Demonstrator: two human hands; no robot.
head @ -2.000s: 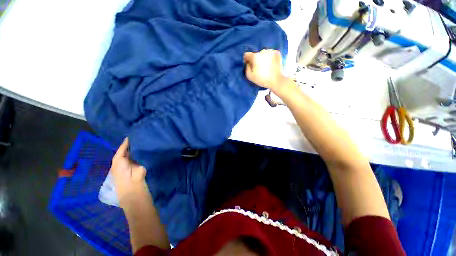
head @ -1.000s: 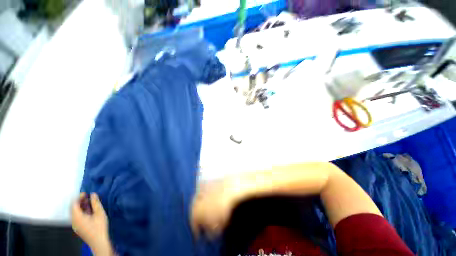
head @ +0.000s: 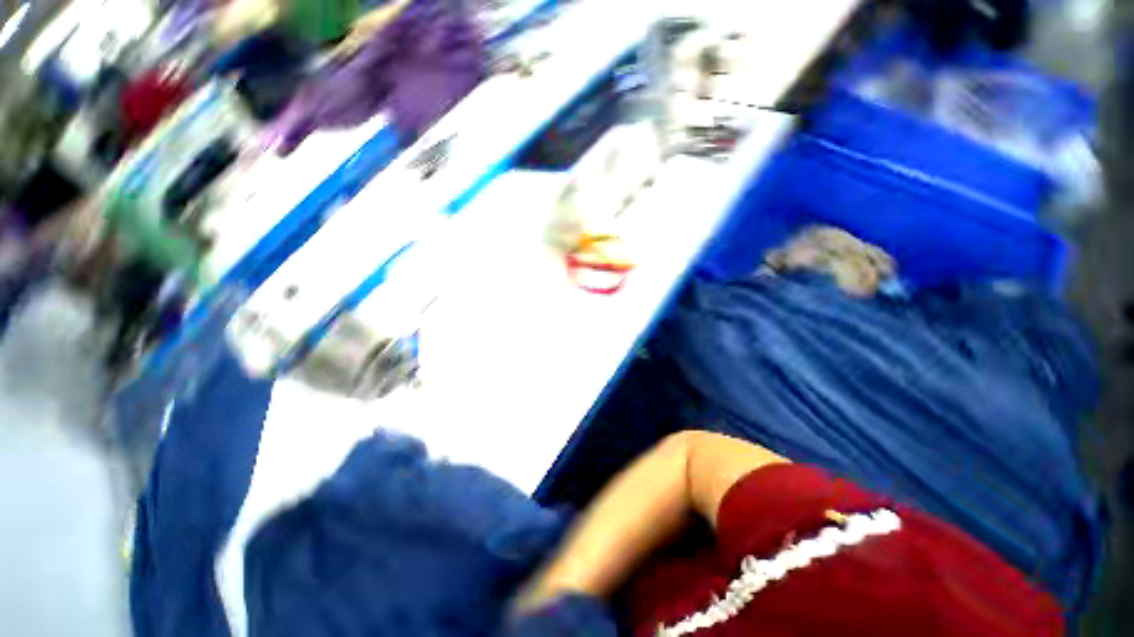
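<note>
The blue garment (head: 398, 535) lies bunched at the near end of the white machine table, and more blue cloth (head: 205, 460) hangs or lies further left. My right hand (head: 547, 591) is at the bottom edge, blurred and partly hidden by blue cloth. It is at the garment's right side, and its fingers cannot be made out. My left hand is not in view. The white sewing machine (head: 410, 255) with blue stripes runs diagonally beyond the garment, its needle area blurred.
Scissors with red and yellow handles (head: 599, 271) lie on the table (head: 497, 386). A large blue garment pile (head: 871, 398) is at the right, with a beige scrap (head: 836, 259) beside blue crates (head: 908, 187). Purple cloth and blurred machines are at the upper left.
The view has swung right, bringing the garment pile and crates into fuller view. The garment sits lower and more bunched. My left hand has left the picture; my right hand is at the bottom edge.
</note>
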